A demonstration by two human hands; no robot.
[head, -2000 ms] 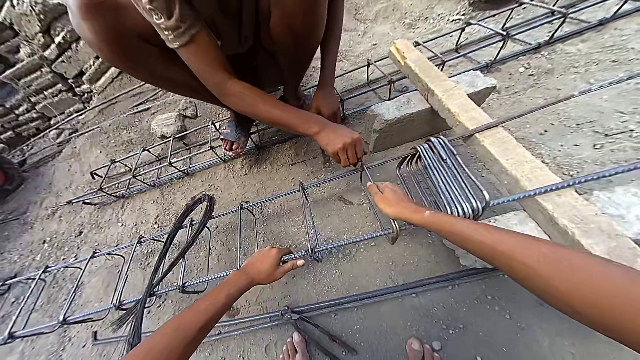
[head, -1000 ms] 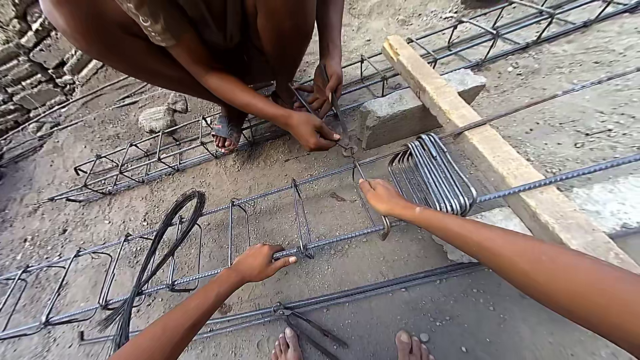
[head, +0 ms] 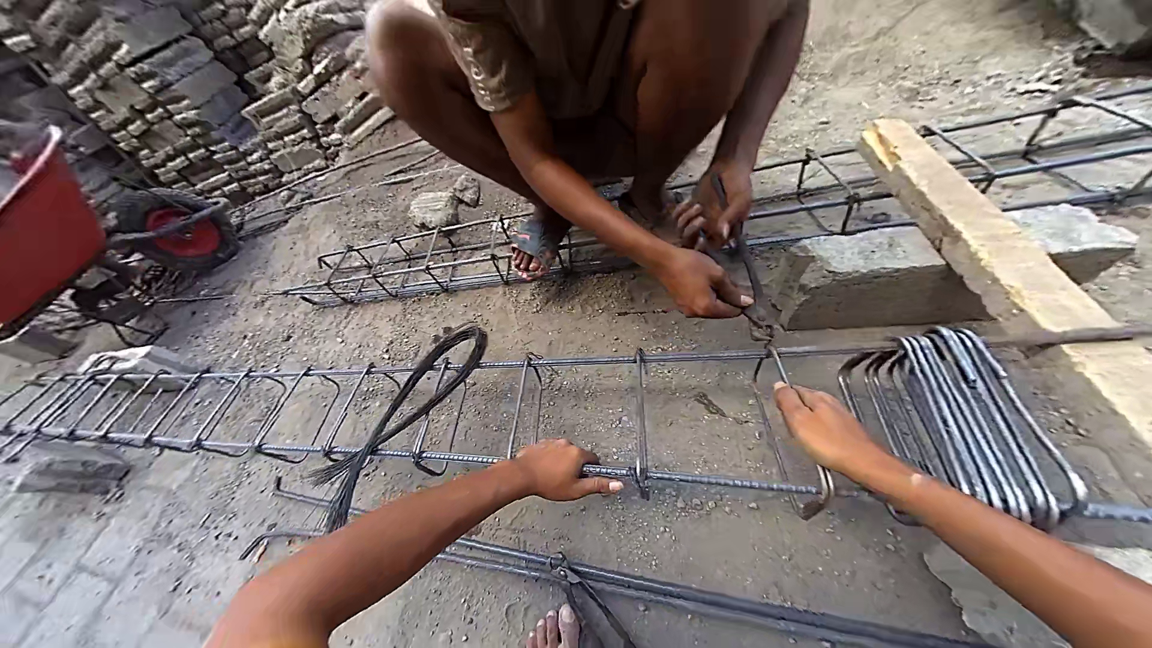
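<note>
My left hand (head: 560, 470) is closed around the near long rebar (head: 711, 481) of a rebar cage, just left of a stirrup (head: 641, 414). With my right hand (head: 814, 423) I grip another steel stirrup (head: 779, 369) by its upper part, where it meets the far long bar. A co-worker's hand (head: 704, 286) and pincers (head: 754, 288) are at that joint; the jaws touch the bar there. To the right of my right hand, a bunch of loose stirrups (head: 981, 423) hangs on the bars. A looped bundle of black tie wire (head: 409, 409) lies over the cage on the left.
Across from me squats the co-worker, beside a second rebar cage (head: 423, 270). A wooden plank (head: 990, 234) rests on a concrete block (head: 882, 274) at right. Loose rebars (head: 684, 594) and another pair of pincers (head: 589, 603) lie near my foot. A red wheelbarrow (head: 45, 225) stands at far left.
The co-worker's pincers, apart from the joint two seconds ago, are now at the stirrup and far bar. Both my hands keep their holds. The view has shifted, bringing in the wheelbarrow.
</note>
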